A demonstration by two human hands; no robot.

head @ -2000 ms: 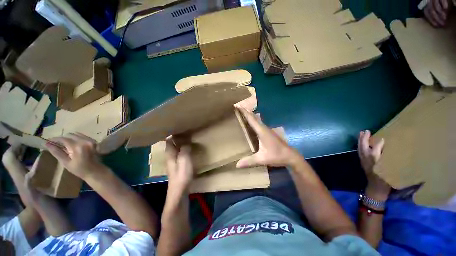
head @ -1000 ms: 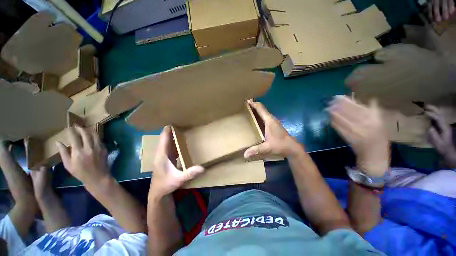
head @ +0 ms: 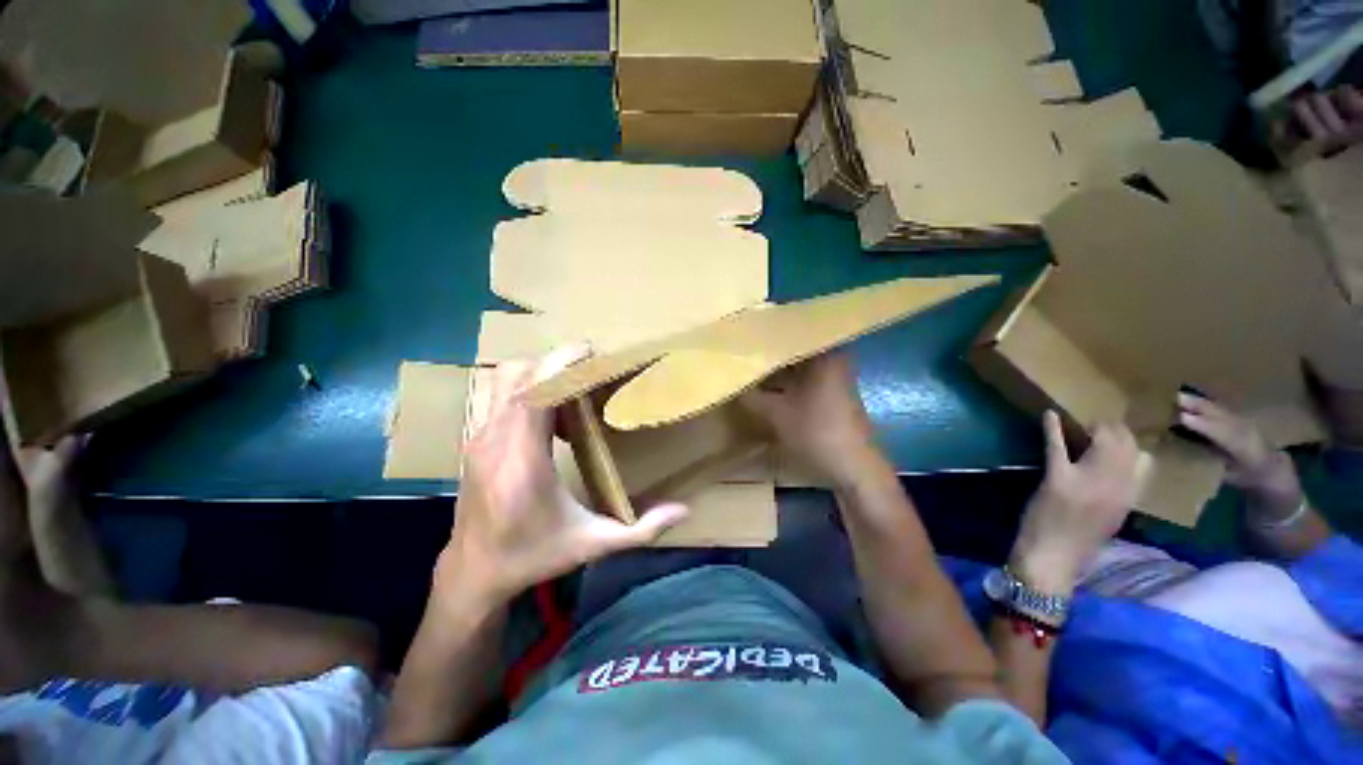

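A part-folded mailer box [head: 603,460] is held above the table's front edge. Its lid panel [head: 807,321] is tilted over the tray and hides much of the inside. My left hand [head: 516,486] grips the box's left end, with the thumb under the near corner of the side wall. My right hand [head: 822,411] holds the right end, its fingers partly hidden behind the lid. A flat box blank [head: 635,269] lies on the table under and beyond the box.
Two closed boxes [head: 718,75] are stacked at the back. A blank stack [head: 957,135] lies right of them, another [head: 247,254] at left. Coworkers' hands hold part-folded boxes at right [head: 1091,329] and far left [head: 97,351]. The green tabletop [head: 396,165] has a front edge near my body.
The lid has swung from standing up to tilting down over the tray. More of the blank beneath shows. The coworker's hand at right now holds a part-folded box.
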